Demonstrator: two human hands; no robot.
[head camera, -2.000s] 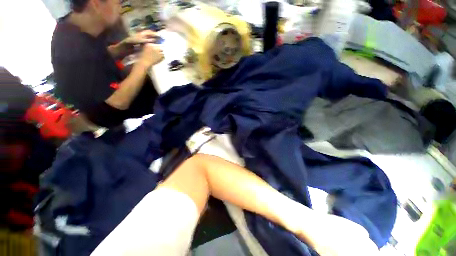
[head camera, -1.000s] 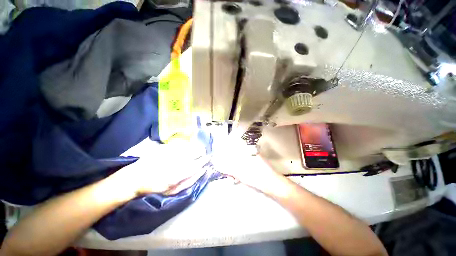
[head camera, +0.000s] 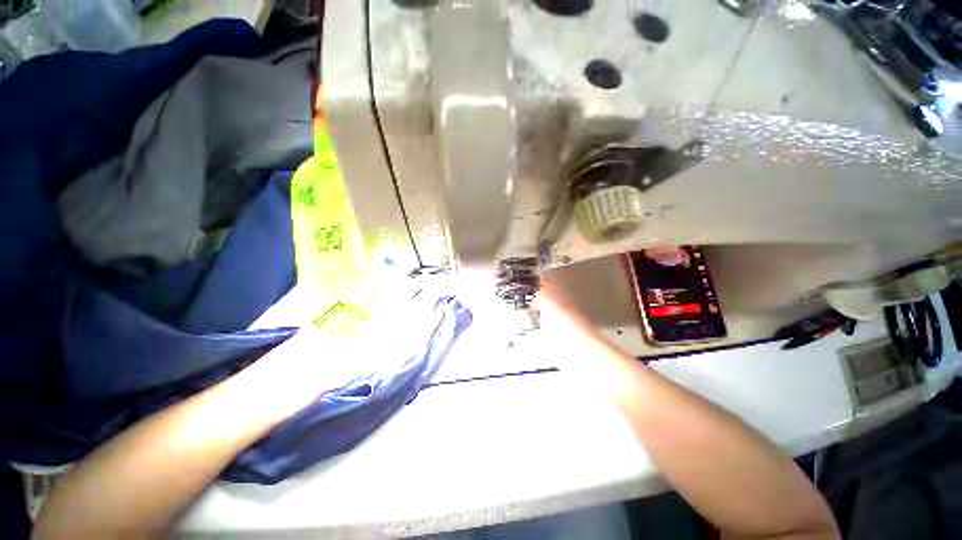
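The navy garment (head camera: 364, 413) lies left of the needle area, its narrow end bright blue under the lamp and pointing toward the presser area. My left hand (head camera: 353, 353) is on this end and appears to grip it; glare washes out its fingers. My right hand (head camera: 570, 332) is right of the cloth end, beside the machine's lower front. It is apart from the cloth as far as shows, and its fingers are lost in glare. The off-white sewing machine (head camera: 475, 179) stands over the work. Needle and presser foot cannot be made out.
A neon tag (head camera: 329, 237) hangs left of the machine head. A smartphone (head camera: 677, 301) leans under the arm. Dark snips (head camera: 818, 331) and black scissor handles (head camera: 916, 332) lie at the right. Grey cloth (head camera: 137, 190) is heaped at the left, dark cloth (head camera: 897, 475) at lower right.
The view first swung from the neighbouring worker to the machine. Since then, my right hand has separated from the cloth end, which both hands were at. The machine appears further left and closer.
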